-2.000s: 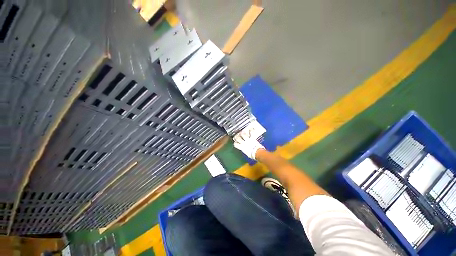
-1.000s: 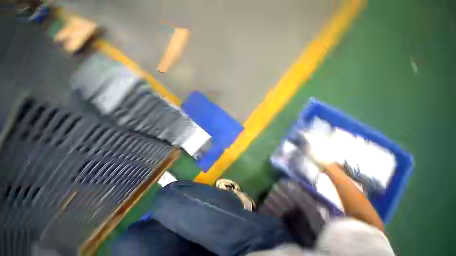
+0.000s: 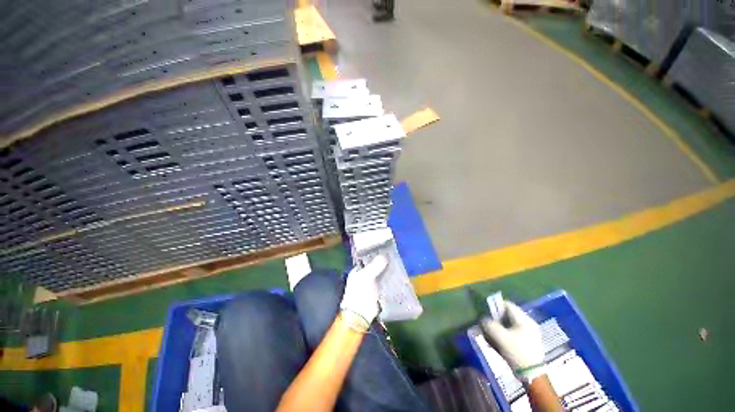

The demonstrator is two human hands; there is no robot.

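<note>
My left hand [image 3: 364, 291], in a white knit glove, grips a flat silver-grey metal plate [image 3: 400, 291] just beyond my knees. The plate's far end is close to the foot of a tall, uneven stack of metal parts [image 3: 367, 173]; I cannot tell if they touch. My right hand [image 3: 514, 336], also gloved, holds a small narrow metal piece [image 3: 496, 304] upright over the blue right-hand parts bin [image 3: 600, 362]. That bin holds small plates in rows, partly hidden by the hand.
A blue left-hand bin [image 3: 168, 362] with loose metal parts is beside my legs. A grey wall of stamped parts [image 3: 185, 161] stands on a wooden pallet [image 3: 193, 273]. A blue sheet [image 3: 415, 233] and a white card [image 3: 298, 268] lie on the floor. A dark ribbed bundle [image 3: 455, 392] is by my right thigh.
The view has swung left and up from the right bin. My left hand has come into view holding a plate. My right hand has lifted out of the bin with a small piece.
</note>
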